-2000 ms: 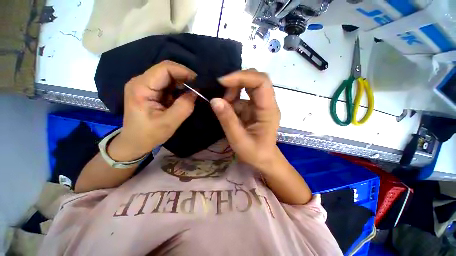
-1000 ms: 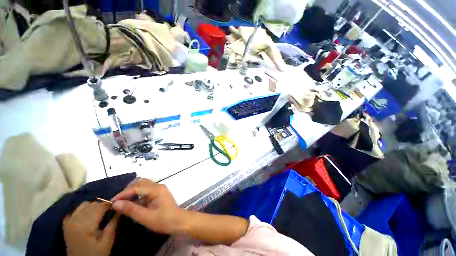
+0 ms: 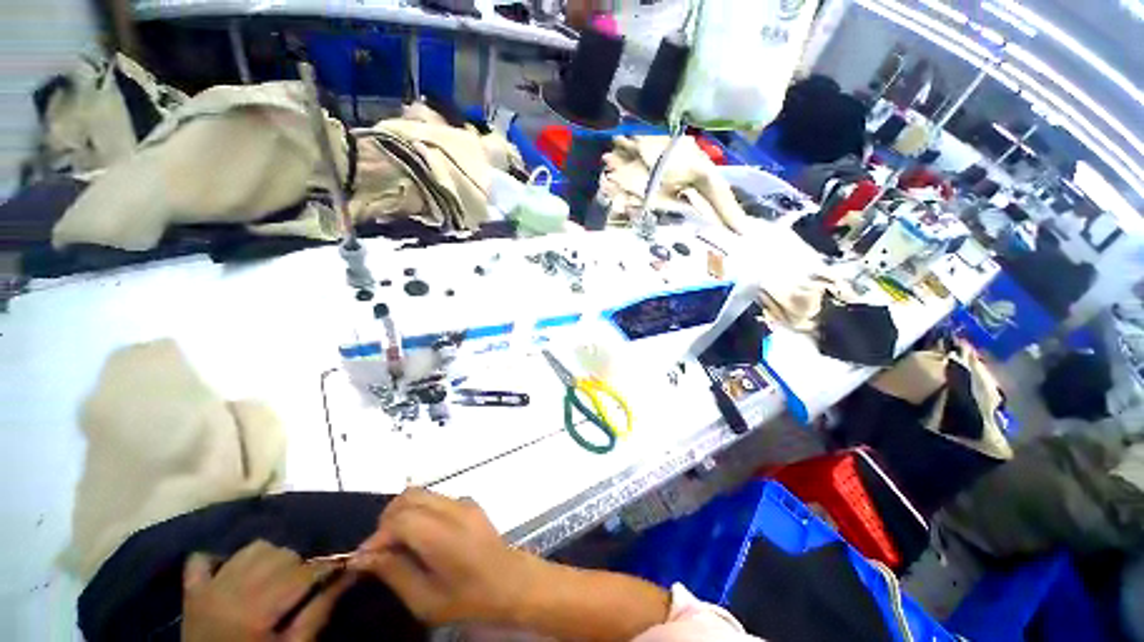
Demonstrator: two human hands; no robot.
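Note:
A black fabric panel (image 3: 163, 558) lies bunched at the lower left, under and around both hands. My left hand (image 3: 251, 596) is at the bottom edge, partly cut off and blurred, with bent fingers on the black cloth. My right hand (image 3: 439, 552) is beside it, fingertips pinched on a thin pale tool (image 3: 329, 558) that points toward my left hand. The tool is too small and blurred to name surely. Where its tip meets the cloth cannot be told.
Beige fabric (image 3: 163, 439) lies behind the black cloth. The sewing machine (image 3: 527, 329), a black slotted bar (image 3: 492, 398) and green-and-yellow scissors (image 3: 592, 414) are ahead. A blue crate (image 3: 703, 546) and a red crate (image 3: 847, 495) stand below the table edge.
The view has swung up and to the right from the lap to the table and room. The hands now appear at the lower left, still close together at the black cloth with the thin tool.

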